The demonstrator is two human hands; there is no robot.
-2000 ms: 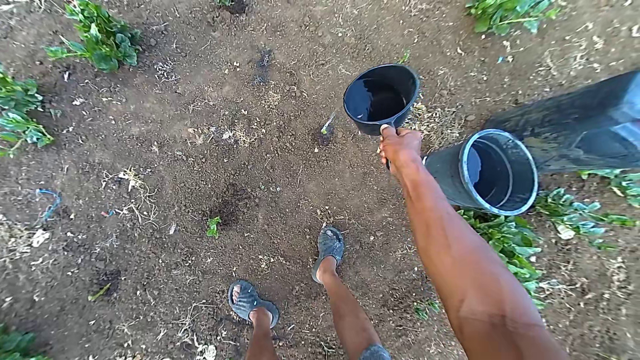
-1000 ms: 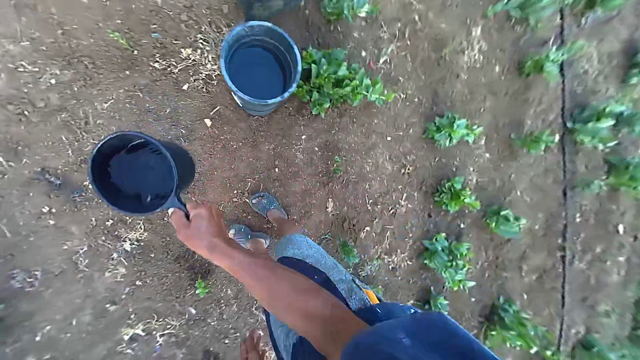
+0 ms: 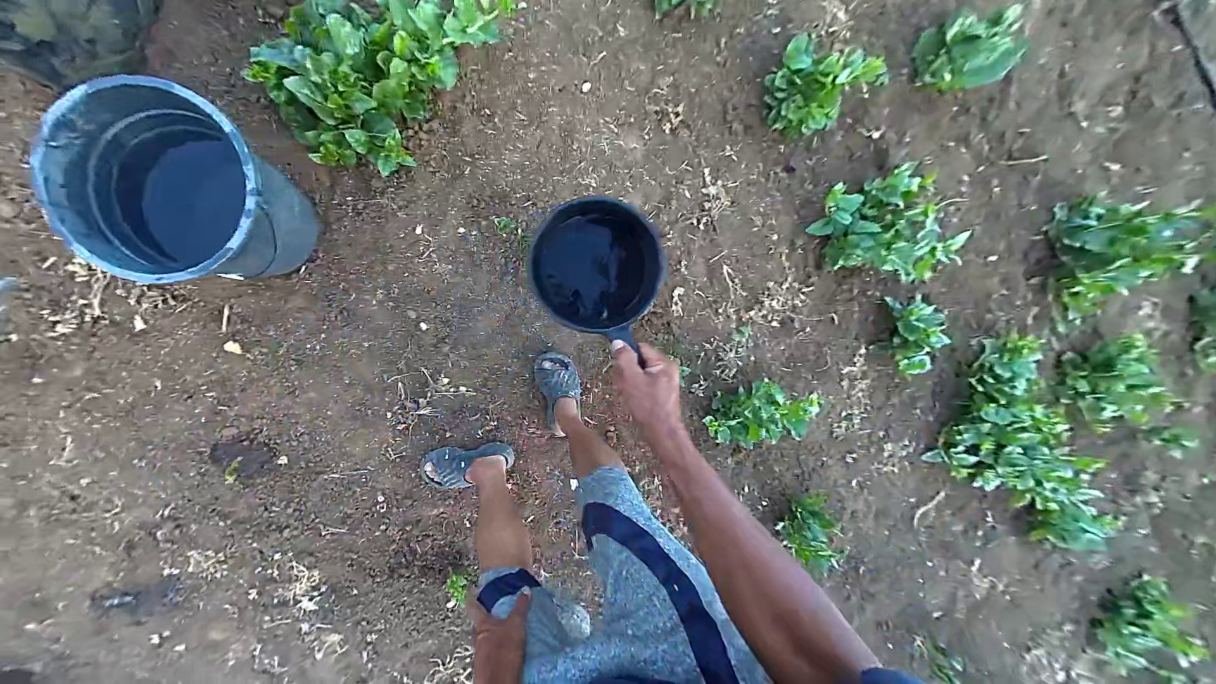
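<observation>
My right hand (image 3: 649, 385) grips the handle of a black plastic dipper (image 3: 597, 266), held out above the soil in front of my feet. Dark-looking water with reflections shows inside the dipper. Low at my left thigh, my left hand (image 3: 502, 608) rests by the hem of the grey shorts; its fingers are partly hidden and I cannot tell whether it pinches the cloth. A grey bucket (image 3: 275, 223) with water in it stands on the ground to the left, apart from the dipper.
A leafy green plant (image 3: 370, 81) grows right of the bucket. Several more plants (image 3: 1026, 437) stand in the soil on the right, one small plant (image 3: 760, 414) close to my right forearm. A dark container (image 3: 71, 38) shows at the top left corner. My sandalled feet (image 3: 465, 465) are on bare soil.
The view has turned strongly toward the planted side. The dipper stays in my right hand, now held beyond my feet and to the right of the bucket. My left hand has come into clearer view.
</observation>
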